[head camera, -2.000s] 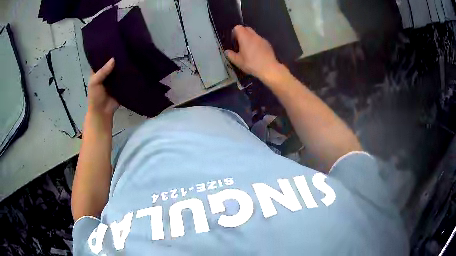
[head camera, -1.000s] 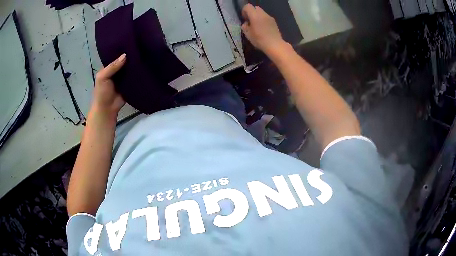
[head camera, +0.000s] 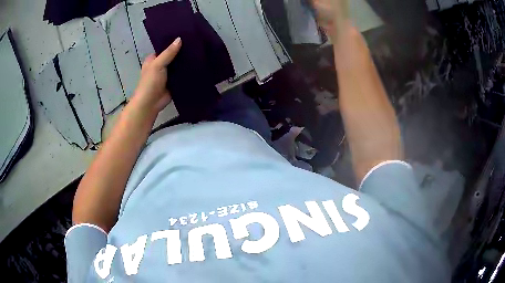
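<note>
My left hand (head camera: 158, 77) grips a wad of dark cut pieces (head camera: 194, 61), thumb on top, above the table's near edge. The fingers beneath are hidden. My right hand (head camera: 329, 15) is at the top edge, blurred and partly cut off. A pale-topped piece (head camera: 303, 22) is beside it at the table edge; whether the hand holds it cannot be told. Pale-topped strip-shaped stacks (head camera: 243, 41) lie just right of the dark wad.
The pale table (head camera: 47, 166) has a curved-edge stack (head camera: 14, 105) at far left and narrow pale pieces (head camera: 72, 105) with dark gaps. A dark stack (head camera: 77, 8) lies at top left. Scraps (head camera: 302, 146) litter the dark floor at right.
My left hand has moved right with the dark wad. My right hand has moved up and right. The dark panel near it no longer shows as before; a pale-topped piece shows there.
</note>
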